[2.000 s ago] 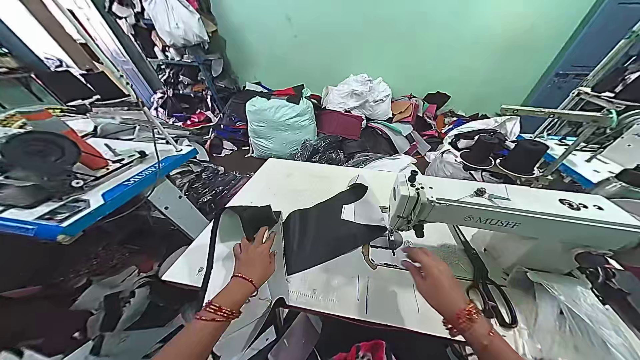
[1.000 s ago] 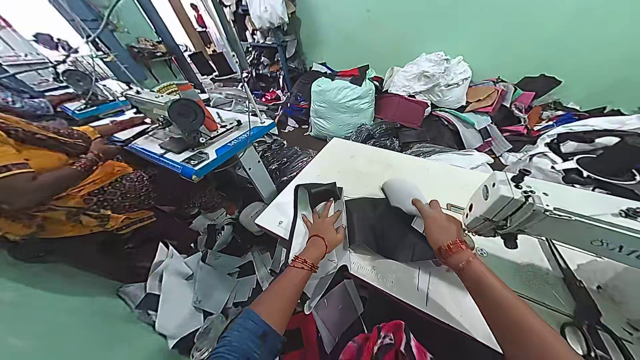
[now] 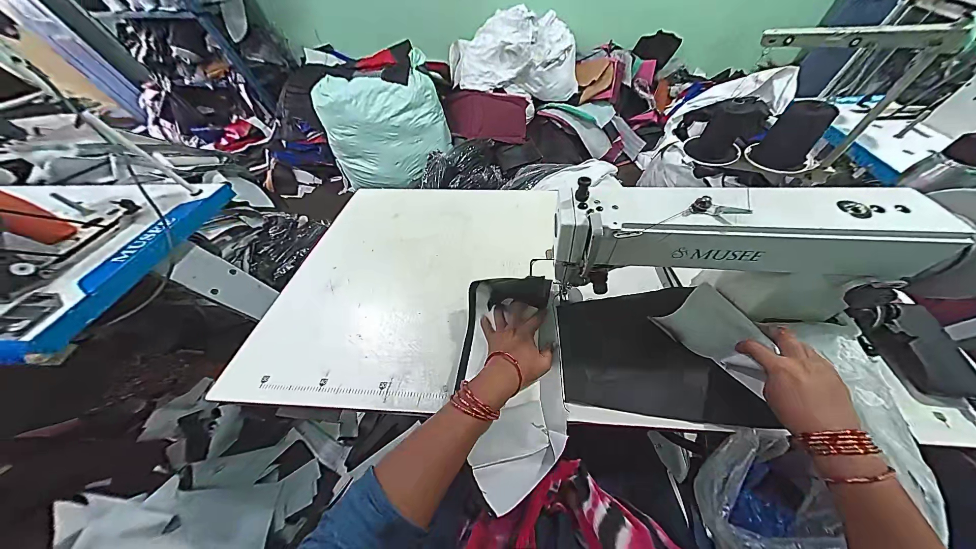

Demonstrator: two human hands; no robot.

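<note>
A white sewing machine [image 3: 762, 240] stands on a white table. My left hand [image 3: 518, 343] lies flat with spread fingers on a light grey and black fabric piece [image 3: 515, 435], just left of the needle [image 3: 564, 288]; one end of the piece hangs over the front edge. Black fabric [image 3: 633, 358] lies right of the needle, under the machine arm. My right hand [image 3: 801, 374] holds its folded-back light grey part [image 3: 709, 328] between thumb and fingers. Whether the two pieces are joined at the needle cannot be told.
The sewing table's bare top [image 3: 366, 282] extends left, with a printed ruler at its front edge. A second machine table [image 3: 152, 244] is at left. Fabric scraps [image 3: 213, 488] lie below. Behind are a pale green sack [image 3: 385, 126] and thread cones [image 3: 793, 133]. A clear plastic bag [image 3: 755, 488] hangs at front right.
The fabric has moved from left of the machine to the needle area, its black part now right of the needle. Both hands have moved right with it. The view has swung back right.
</note>
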